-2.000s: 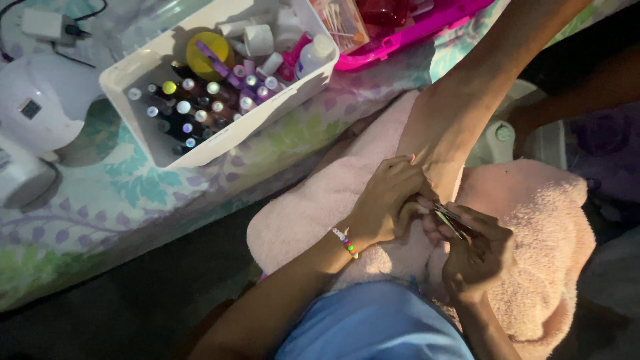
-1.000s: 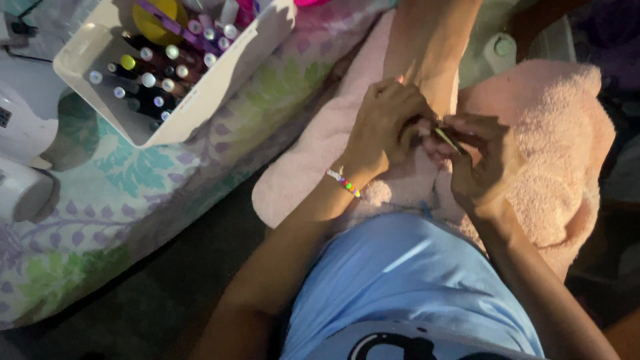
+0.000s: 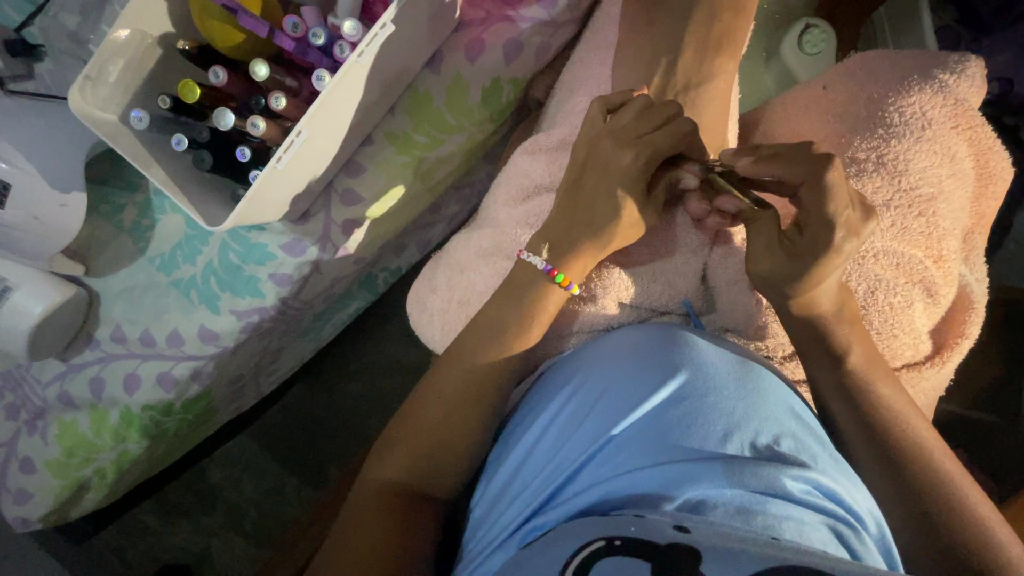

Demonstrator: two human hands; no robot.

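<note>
Another person's foot (image 3: 680, 56) rests on a pink towel (image 3: 896, 160) over my lap, its toes close to my fingers. My left hand (image 3: 624, 172), with a beaded bracelet (image 3: 558, 276) at the wrist, is closed around the toe end of the foot. A slim metal tool, which looks like a nail nipper (image 3: 732, 186), is in my right hand (image 3: 800, 212), its tip at the toes. The tip and the exact toe are partly hidden by my fingers.
At the upper left a white plastic basket (image 3: 320, 152) of nail polish bottles (image 3: 224, 118) stands on a flower-patterned cloth (image 3: 216, 320). A white container (image 3: 40, 308) lies at the left edge. Behind the towel is a clear tub with a white-capped item (image 3: 810, 40).
The view has shifted, bringing more of my blue shirt into sight. My left hand stays at the foot, and my right hand keeps the metal tool at the toes.
</note>
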